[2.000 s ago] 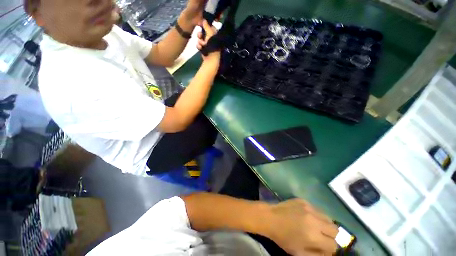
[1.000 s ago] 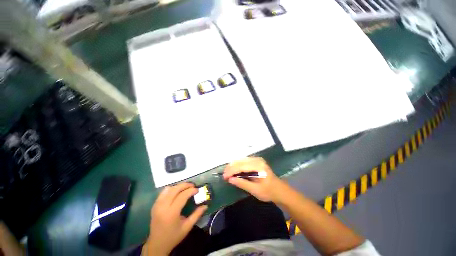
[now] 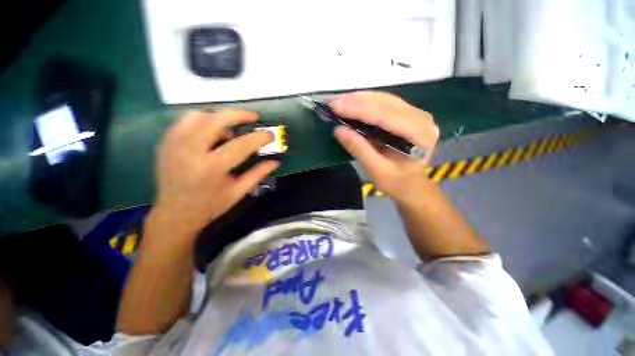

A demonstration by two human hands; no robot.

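Observation:
My left hand (image 3: 205, 163) holds a watch body (image 3: 273, 140) by its sides at the bench's near edge. A white block with a yellow edge shows in the dark housing; the fingers hide part of it. My right hand (image 3: 390, 132) holds dark tweezers (image 3: 365, 130) like a pen. The silvery tips point up and left, a little above and right of the watch body, apart from it. A black rounded square (image 3: 215, 51), perhaps a back cover, lies on the white tray (image 3: 299, 42).
A black smartphone (image 3: 69, 167) with a bright reflection lies on the green bench (image 3: 132, 132) at left. Small dark scraps lie on the white tray. A second white tray or sheet (image 3: 578, 55) is at upper right. Yellow-black tape (image 3: 487, 153) crosses the floor. Part of a person's sleeve shows at lower left.
The view has tilted down and closer, so the trays sit higher and the three watch bodies on the tray are out of view. Both hands keep their hold on the watch body and tweezers.

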